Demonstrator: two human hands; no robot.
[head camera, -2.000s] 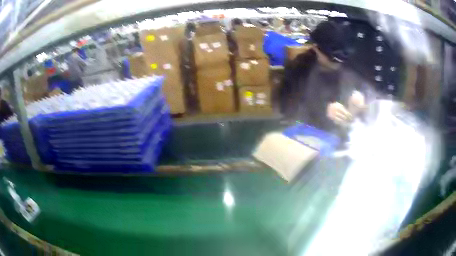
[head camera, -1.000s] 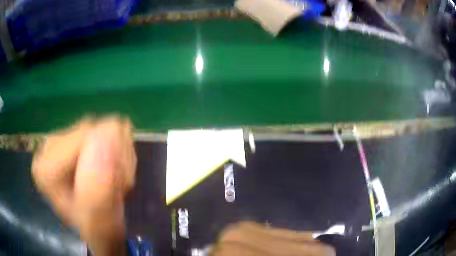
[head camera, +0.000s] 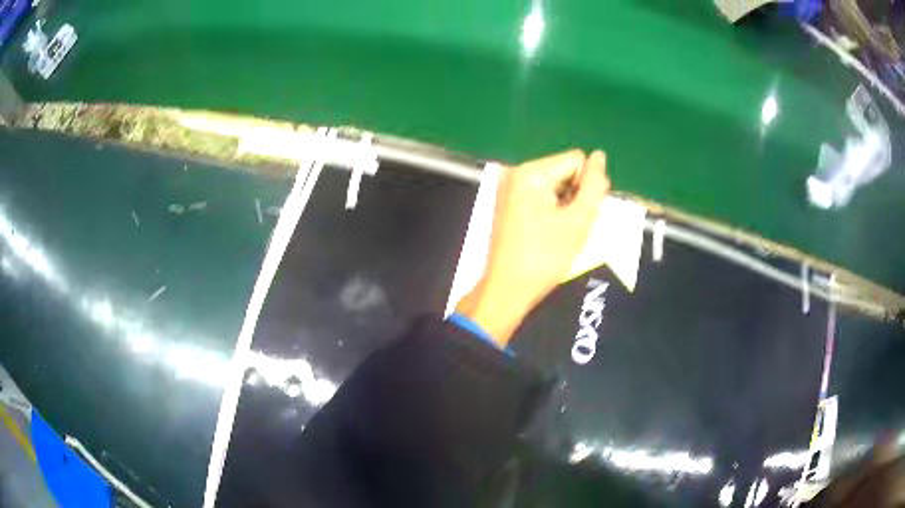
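My left hand (head camera: 541, 223), bare, with a dark sleeve and a blue band at the wrist, is over the far edge of the black printed mat (head camera: 714, 347). Its fingers are curled closed, and I see nothing held in them. It partly covers the mat's white arrow shape (head camera: 617, 238); the "NISKO" lettering shows to its right. A blurred brown shape at the lower right edge looks like my right hand (head camera: 873, 481). It is cut off and its fingers cannot be made out.
The green conveyor belt (head camera: 397, 69) runs beyond the mat. A clear plastic bag with something white (head camera: 853, 159) is on it at the right, and a white item (head camera: 50, 50) is at the far left. Pale tape (head camera: 248, 317) edges the mat. A blue object (head camera: 67, 466) is at the lower left.
The view has tilted down from the stacked trays and the person opposite to the mat. Since one second ago, my left hand has moved from the mat's left side onto the white arrow shape.
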